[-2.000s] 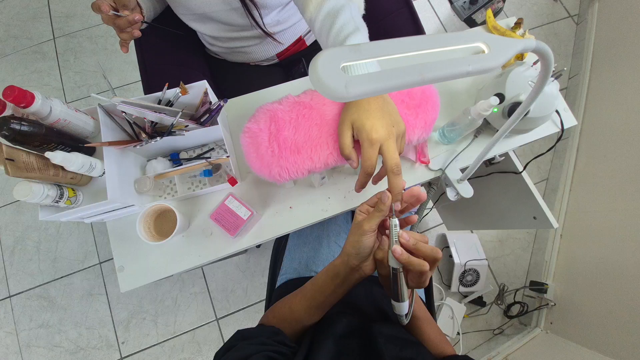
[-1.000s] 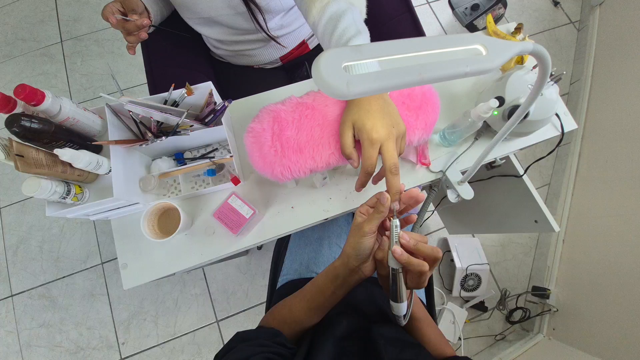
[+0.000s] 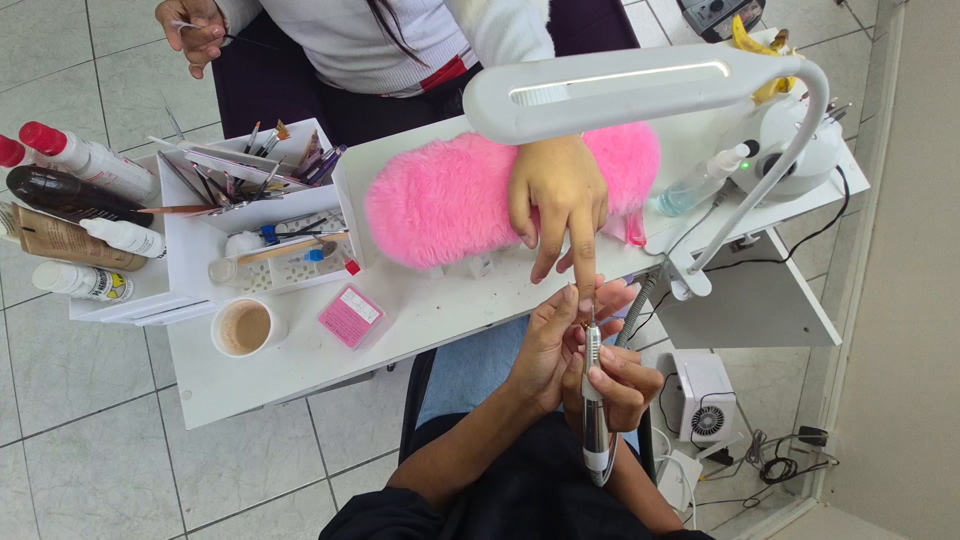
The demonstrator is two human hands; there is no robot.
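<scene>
My right hand [image 3: 619, 379] grips the silver handpiece of an electric nail drill [image 3: 594, 409], its thin bit pointing up at a fingertip. My left hand [image 3: 546, 349] holds that fingertip between thumb and fingers. The finger belongs to the hand of another person [image 3: 562, 191], which rests palm down over a pink fluffy hand rest [image 3: 442, 199]. Exactly where the bit touches the nail is too small to tell. A white lamp [image 3: 615, 94] with a lit strip hangs above that wrist and hides part of the forearm.
A white organizer [image 3: 255, 206] holds brushes and tools, with bottles [image 3: 112, 169] at its left. A cup [image 3: 246, 328] of brown liquid and a pink box [image 3: 352, 316] sit on the white table [image 3: 300, 382]. Right are a spray bottle [image 3: 701, 180], a rounded white device [image 3: 799, 142] and cables.
</scene>
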